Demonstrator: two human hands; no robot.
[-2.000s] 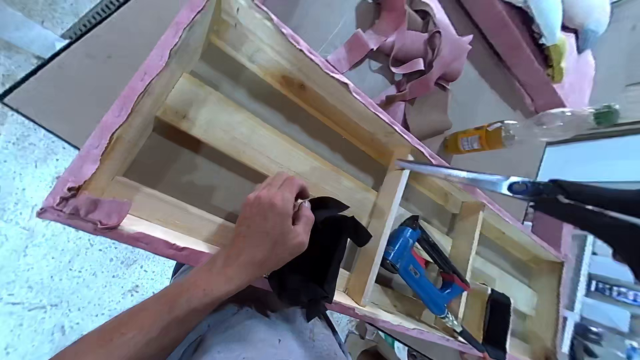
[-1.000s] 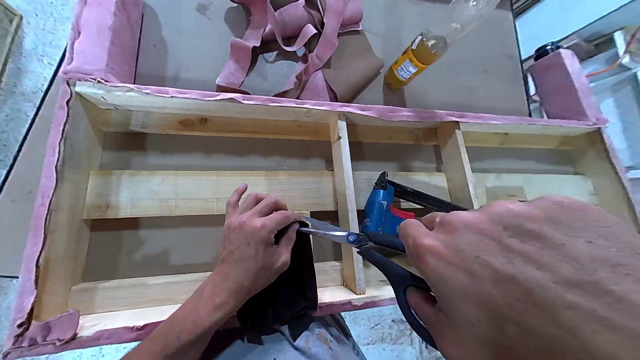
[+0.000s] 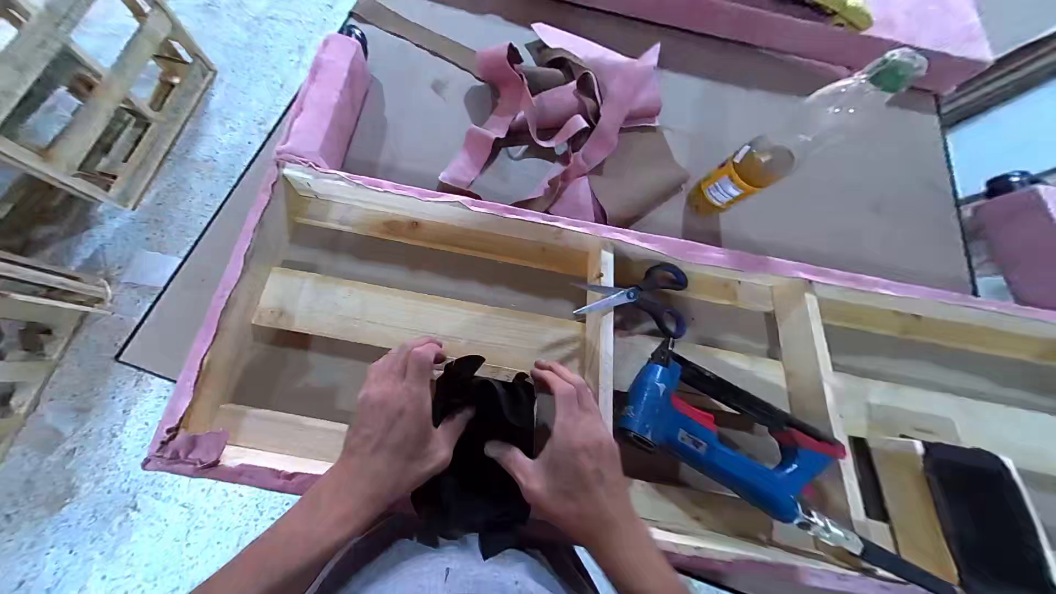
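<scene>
Between my hands is a piece of black fabric [image 3: 487, 445], held over the near rail of a wooden frame [image 3: 429, 309] edged in pink fabric. My left hand [image 3: 404, 412] grips its left side, thumb on top; my right hand [image 3: 569, 445] grips the right side the same way. Scissors [image 3: 631, 295] with dark handles lie with spread blades across a crosspiece of the frame. A blue pneumatic staple gun [image 3: 718, 445] rests in the frame to the right of my right hand, its hose running to the lower right.
Pink fabric scraps [image 3: 569, 124] lie beyond the frame, beside a plastic bottle [image 3: 742, 173] of yellow-orange liquid. A pink padded block [image 3: 326, 103] stands at the far left corner. A black-covered piece [image 3: 982, 511] sits at right. Wooden frames [image 3: 107, 99] stand on the floor at left.
The scissors, in my right hand one second ago, now lie on the crosspiece. My right hand has moved onto the black fabric, opposite my left hand.
</scene>
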